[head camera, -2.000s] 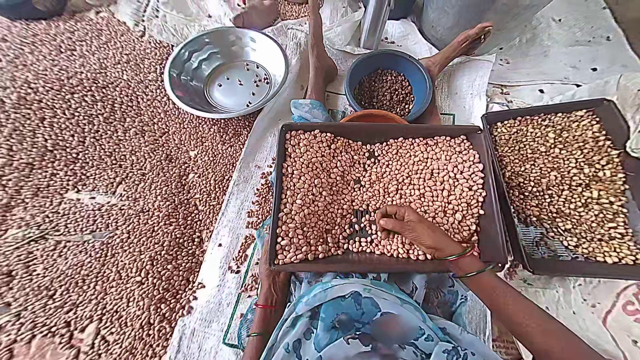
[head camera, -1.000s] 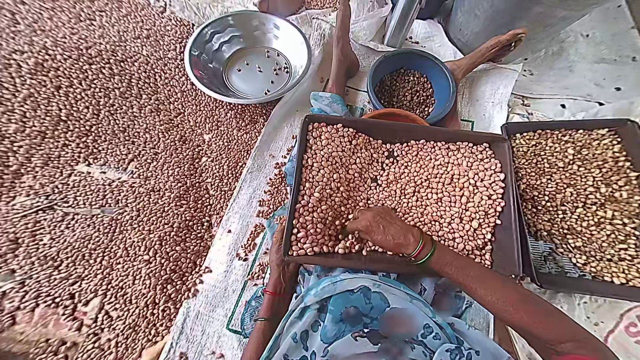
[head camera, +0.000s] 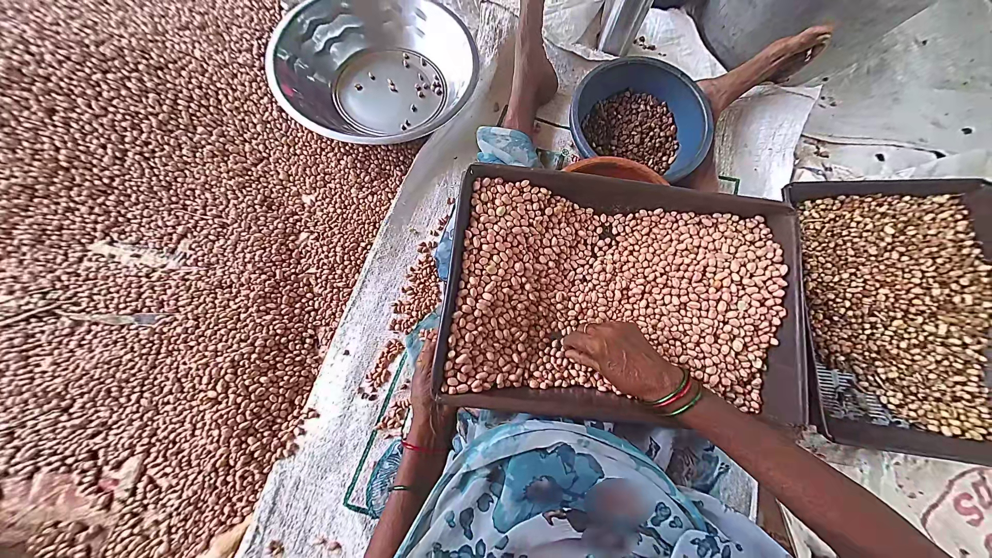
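Observation:
A dark rectangular tray (head camera: 589, 404) lies across the lap, with pinkish-brown nuts or beans (head camera: 697, 287) spread over its bottom. My right hand (head camera: 624, 358), with red and green bangles at the wrist, is down among them near the tray's front edge. Its fingers are curled, and whether they hold a piece is hidden. At the tray's lower left corner is my left hand (head camera: 426, 384), gripping the edge; its fingers are partly hidden by the tray.
A steel basin (head camera: 372, 128) with a few dark pieces stands at upper left. Beyond the tray are a blue bowl (head camera: 701, 116) of darker pieces and the rim of an orange bowl (head camera: 616, 164). A second tray (head camera: 891, 188) of yellowish pieces adjoins on the right. A large heap (head camera: 194, 232) covers the left.
My right hand has moved among the pieces near the tray's front edge; the dark gap of bare tray seen there two seconds ago is now mostly covered. My left hand stays at the tray's corner.

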